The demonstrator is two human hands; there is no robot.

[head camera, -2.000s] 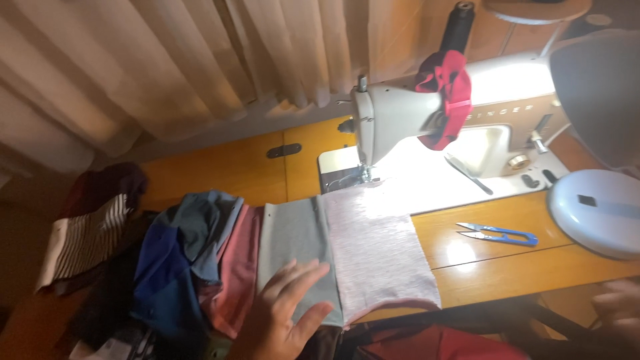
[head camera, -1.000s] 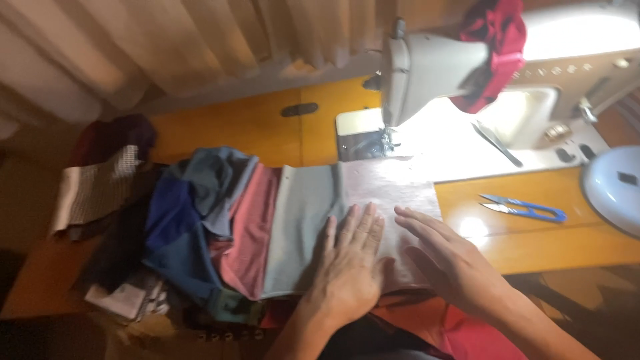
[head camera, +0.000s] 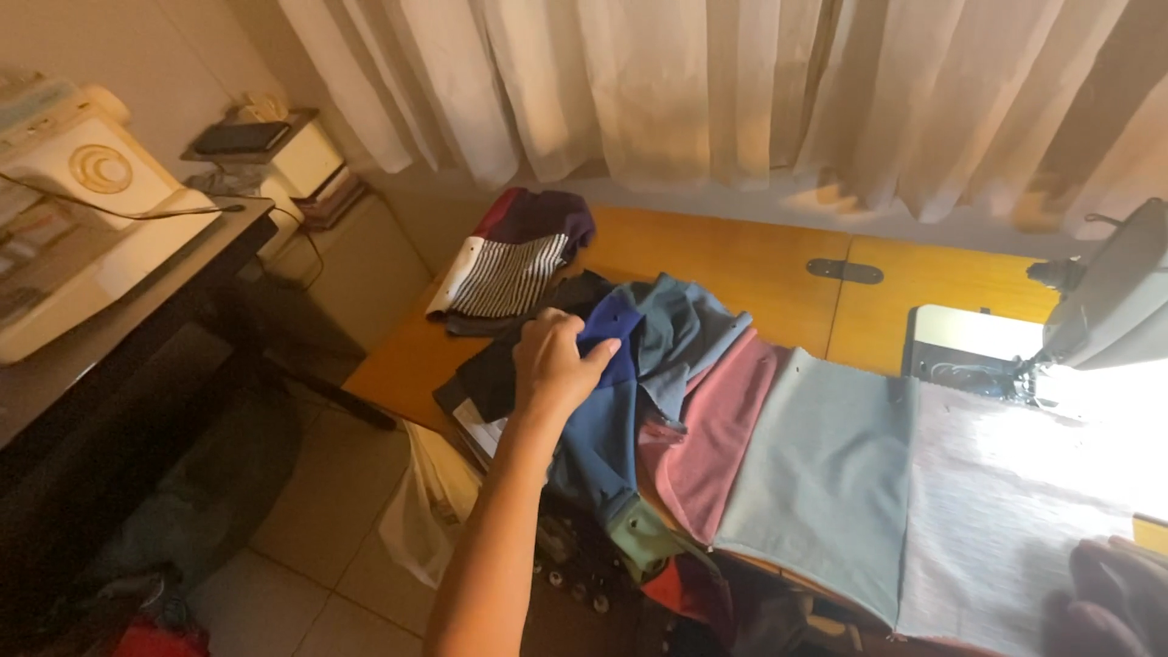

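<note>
My left hand [head camera: 558,365] rests on the bunched dark and blue fabric [head camera: 610,319], fingers curled at it; whether they pinch the cloth is hidden. My right hand [head camera: 1118,593], blurred at the lower right edge, is over the pale pinkish-white fabric panel [head camera: 985,511]. That panel joins a grey-green panel [head camera: 821,456], then a dusty-pink one [head camera: 716,429], in one pieced strip. Its pale end lies by the needle area of the sewing machine [head camera: 1109,301]. Behind my left hand lies striped fabric [head camera: 506,274] with maroon cloth.
The wooden sewing table [head camera: 730,242] has a metal hinge plate [head camera: 844,271]. White curtains [head camera: 639,91] hang behind. At left, a second sewing machine [head camera: 100,182] stands on a dark-edged table [head camera: 137,319]. A plastic bag [head camera: 424,502] hangs by the table's left end.
My left hand has moved left from the grey-green panel to the bunched dark and blue fabric. My right hand remains over the pale panel's side. The view has swung left.
</note>
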